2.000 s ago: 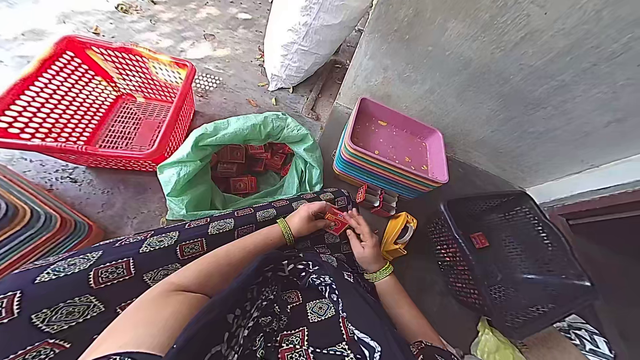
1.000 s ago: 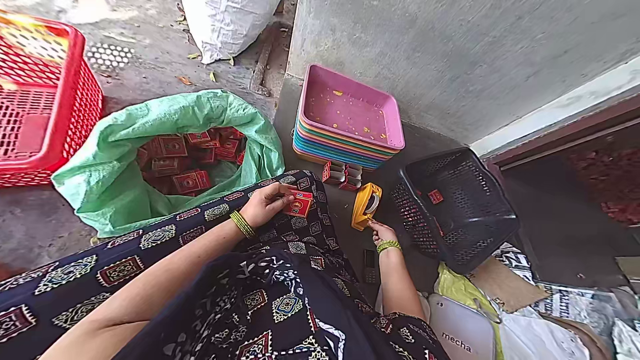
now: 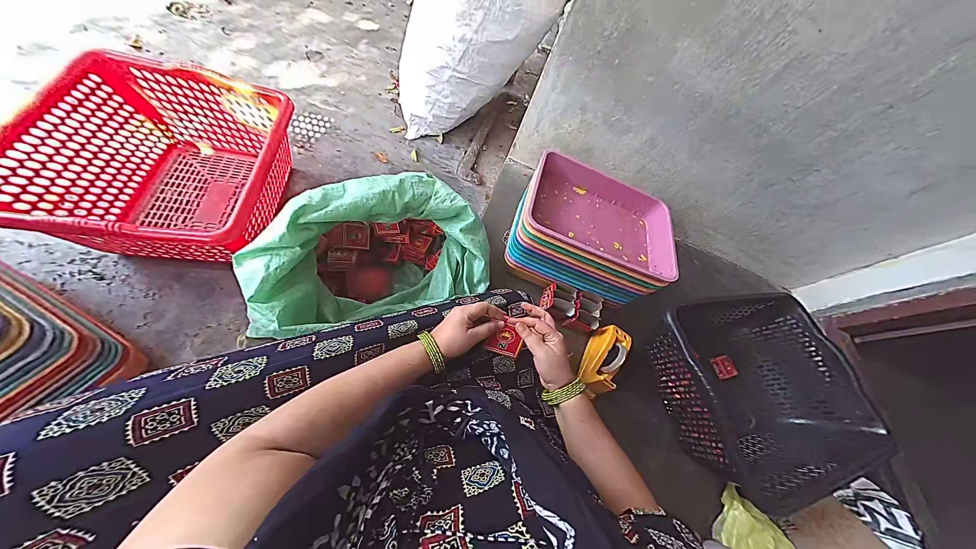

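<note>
My left hand [image 3: 467,329] and my right hand [image 3: 543,345] meet above my lap, both gripping the top edge of a small red printed packet [image 3: 505,340]. Just right of my right hand is a yellow tape dispenser [image 3: 605,358] with a roll in it, standing on the floor. Small red and white boxes [image 3: 570,306] stand in a row between the dispenser and a stack of trays. Beyond my left hand, a green woven sack [image 3: 286,263] lies open, full of red packets [image 3: 352,236].
A stack of coloured plastic trays [image 3: 663,236] stands by the wall. A black plastic basket [image 3: 808,419] at right holds one red packet [image 3: 723,367]. A red basket [image 3: 267,152] is at upper left, more stacked trays [image 3: 114,358] at far left, and a white sack [image 3: 450,69] behind.
My right hand has moved from the yellow tape dispenser back to the red packet in my left hand. The view has swung back to the left.
</note>
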